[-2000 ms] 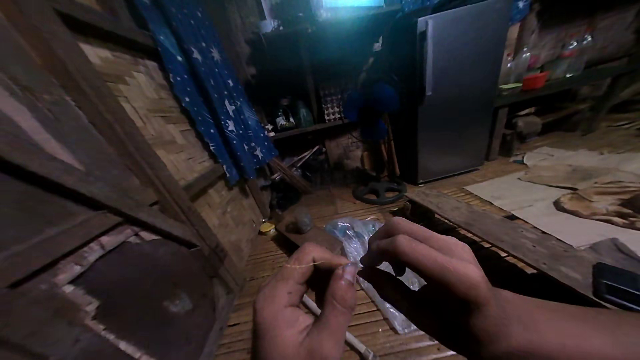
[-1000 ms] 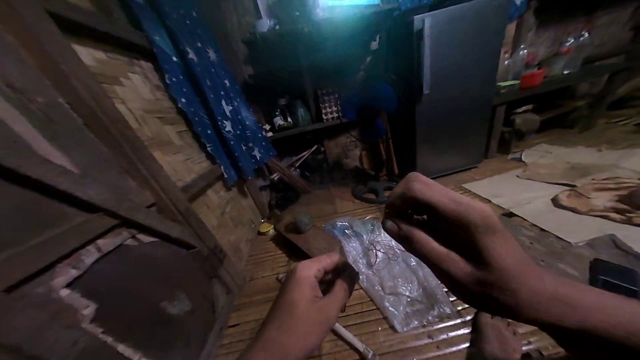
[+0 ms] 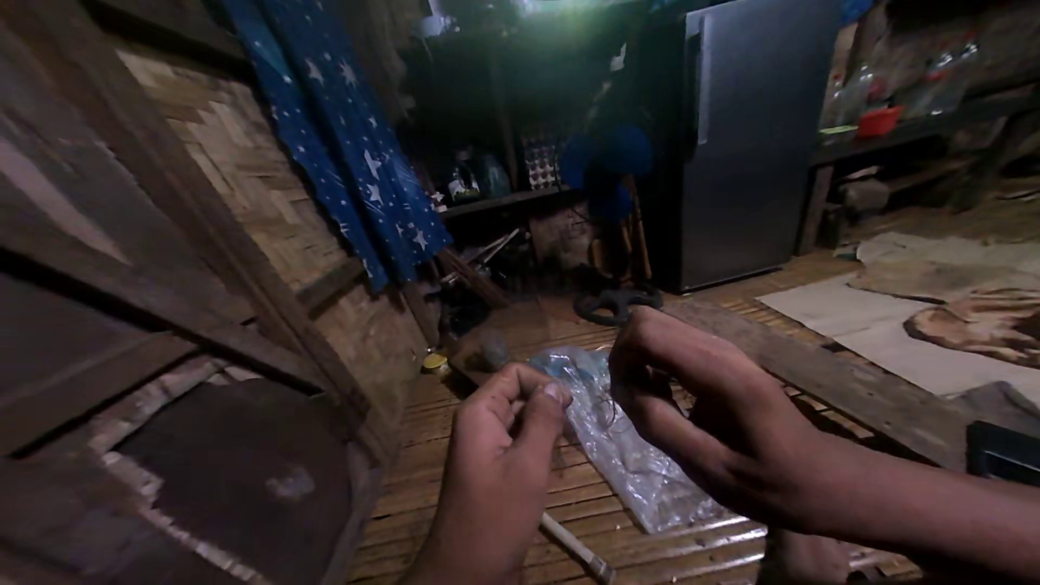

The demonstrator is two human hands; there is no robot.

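Observation:
My left hand (image 3: 508, 447) is raised at the lower middle, its thumb and index finger pinched together; whatever lies between them is too small to make out. To its right my right hand (image 3: 699, 398) is held with curled fingers, palm side turned away, and I cannot tell what its fingertips hold. The two hands are apart. Below and between them a clear plastic bag (image 3: 634, 471) lies on the bamboo slat floor (image 3: 479, 561), with thin dark strands seen on it. A pale stick or tube (image 3: 577, 548) rests on the slats beside my left forearm.
A wooden plank (image 3: 812, 370) crosses the floor at the right, near a dark object (image 3: 1003, 451) at the edge. Farther back stand a fan base (image 3: 617, 305) and a grey refrigerator (image 3: 751, 146). A blue star-patterned curtain (image 3: 349, 138) hangs at the left. A yellow-lidded container (image 3: 435, 362) sits beyond my left hand.
My hands were close together two seconds ago and then moved apart. Since one second ago, my left hand has risen slightly and its thumb shows more plainly.

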